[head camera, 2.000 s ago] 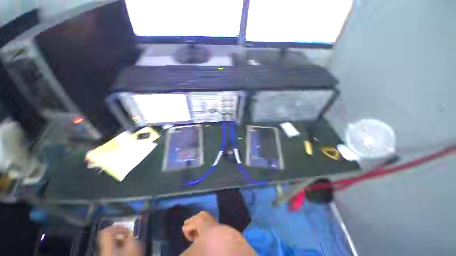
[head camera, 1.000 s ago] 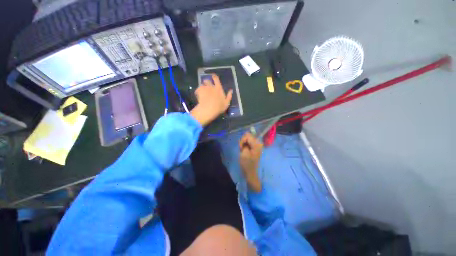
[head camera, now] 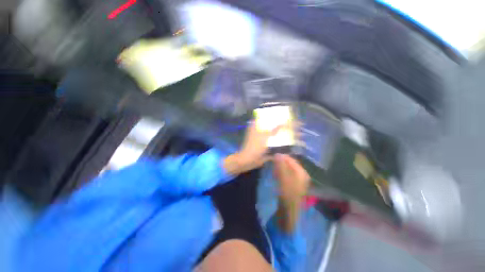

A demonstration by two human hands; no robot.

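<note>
The frame is strongly blurred. My left hand (head camera: 250, 154) holds a smartphone (head camera: 281, 139) with a bright white and yellowish screen, above the front of the bench. My right hand (head camera: 291, 178) is at the phone's lower end with its fingers bunched; whether it grips the phone or a small plug cannot be told. The right blue plate (head camera: 320, 138) lies on the bench just right of the phone. The left blue plate (head camera: 220, 87) is to the left of the phone, and blur hides what lies on it.
Yellow and white papers (head camera: 165, 65) lie at the bench's left. The tester's bright screen (head camera: 220, 29) is behind. A small white box (head camera: 354, 131), a yellow strip (head camera: 364, 164) and a white fan (head camera: 432, 196) are at the right. Dark trays with a pale item (head camera: 137, 141) are at left.
My left hand has left the right plate and now holds a lit phone in front of it. My right hand has moved up to the phone's lower end. The view has turned left and tilted.
</note>
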